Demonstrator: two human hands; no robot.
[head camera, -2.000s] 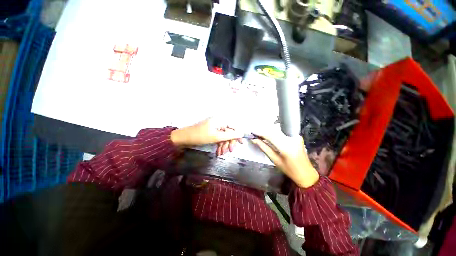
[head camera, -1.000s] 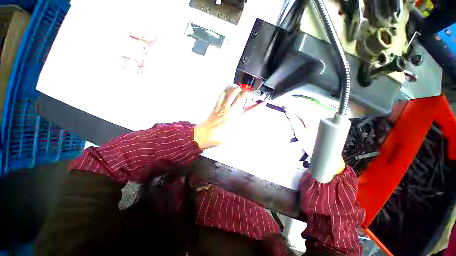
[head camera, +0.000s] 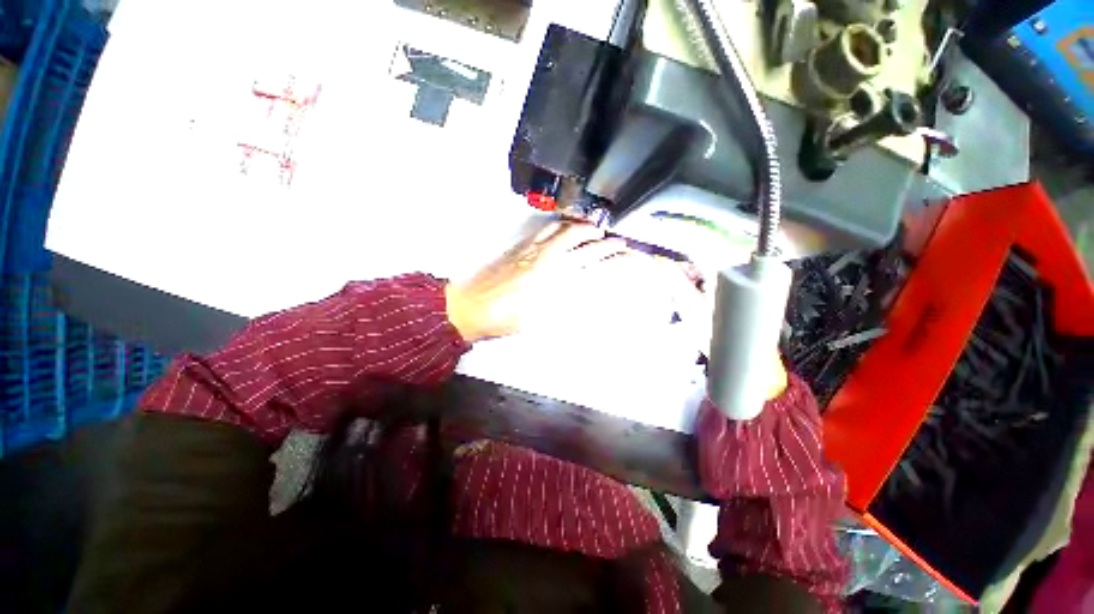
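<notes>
The dark sewing machine head (head camera: 564, 114) stands over the white sheet, with a red spot and small metal needle parts (head camera: 594, 214) at its lower end. My left hand (head camera: 516, 282) lies on the sheet with its fingertips at the needle area; glare hides what its fingers touch. A thin dark strip (head camera: 648, 247) runs on the sheet from the needle area to the right. My right hand (head camera: 780, 381) is mostly hidden behind the grey-white lamp head (head camera: 749, 342); only a bit of skin above the sleeve shows.
The gooseneck lamp arm crosses in front of the machine arm. A pile of black strips (head camera: 840, 300) lies right of the lamp. A red-orange box (head camera: 918, 348) with black strips is further right. A blue crate (head camera: 84, 384) is at the left. The white sheet (head camera: 360, 144) bears red marks and a T-shaped dark plate (head camera: 434, 84).
My hands were together over the front of the sheet two seconds ago. They have parted: my left hand is at the needle, my right behind the lamp head. The view has also shifted.
</notes>
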